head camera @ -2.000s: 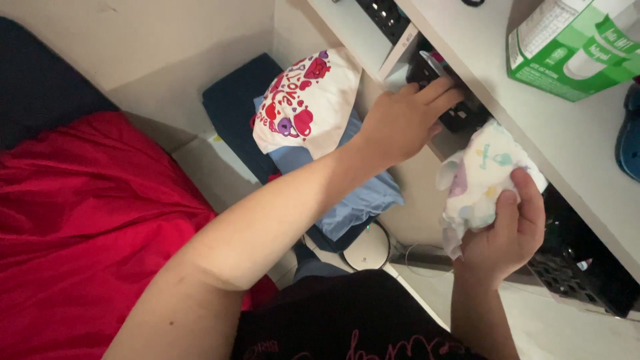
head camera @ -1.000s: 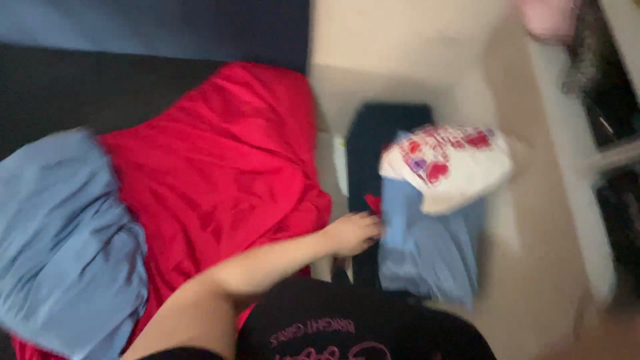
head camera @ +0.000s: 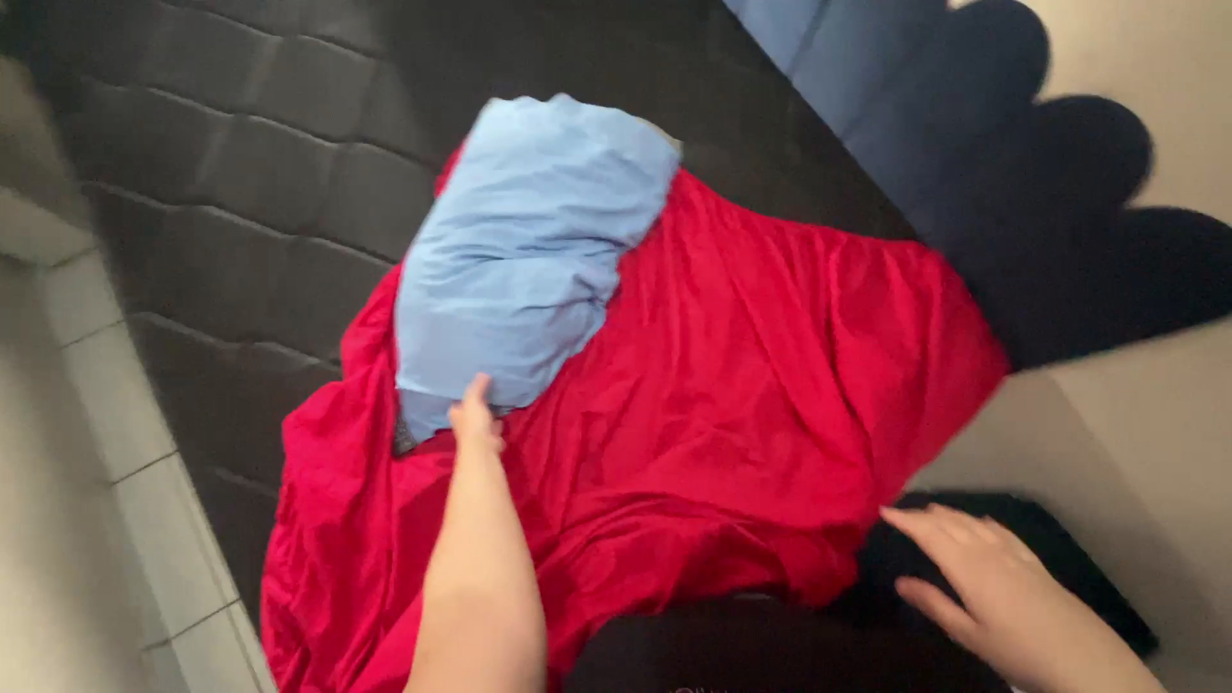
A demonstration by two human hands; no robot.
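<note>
A light blue pillow [head camera: 525,250] lies on a rumpled red sheet [head camera: 731,385], which is spread over a black mattress [head camera: 289,164]. My left hand [head camera: 476,419] is at the pillow's near end, its fingers touching or just over the blue cloth; whether they grip it is hidden by blur. To the right, my right hand [head camera: 972,568] is held with fingers apart and nothing in it, close to the red sheet's near right edge and above a dark object.
A dark blue scalloped headboard [head camera: 991,164] stands at the upper right, against a beige wall [head camera: 1155,423]. Below my right hand is the dark object [head camera: 1107,577], partly hidden. Pale floor tiles [head camera: 164,520] run along the mattress's left side.
The view has swung from the shelf to the bed. Two seconds ago my right hand held a white printed cloth or diaper; it is now free. My left hand has moved to the blue pillow.
</note>
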